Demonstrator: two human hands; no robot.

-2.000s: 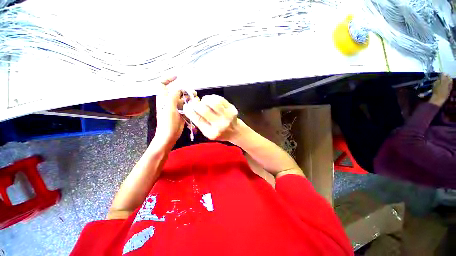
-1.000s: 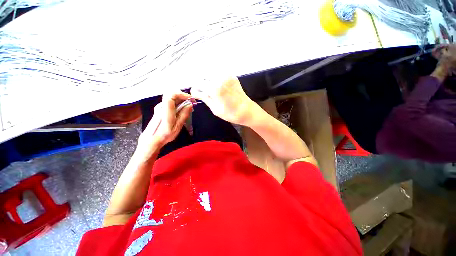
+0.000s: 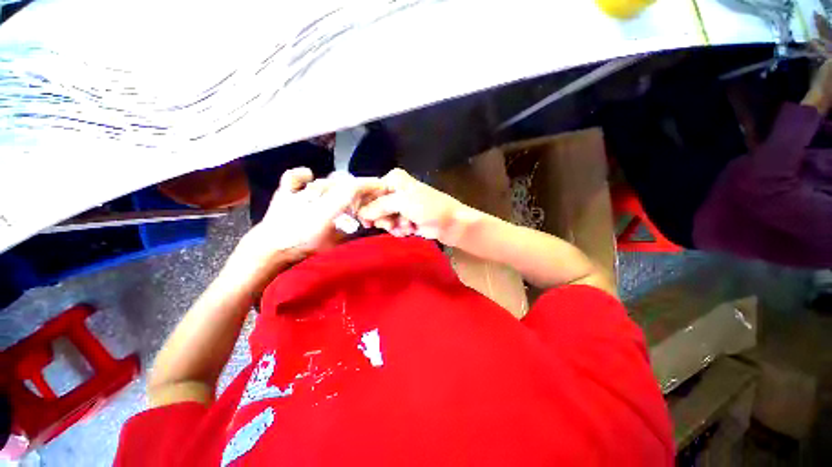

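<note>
My left hand (image 3: 306, 217) and my right hand (image 3: 412, 206) meet just below the table edge, close above my lap. Both have curled fingers and their fingertips touch or nearly touch. A small pale piece of cable (image 3: 347, 223) shows between the fingertips; its shape is blurred and mostly hidden by the fingers. Many long, wavy grey-white cable strands (image 3: 205, 98) lie across the white table (image 3: 301, 114).
An open carton (image 3: 584, 205) with pale loops stands right of my knees, with other cartons (image 3: 698, 351) farther right. A red stool (image 3: 91, 351) and blue crate (image 3: 169, 233) are at left. Yellow round item (image 3: 625, 5) is cut off at top. A person in purple (image 3: 762, 201) sits right.
My hands have come down from the table edge towards my lap, and the cable is now mostly hidden in the fingers. The view has shifted, so the yellow item is nearly out of the picture.
</note>
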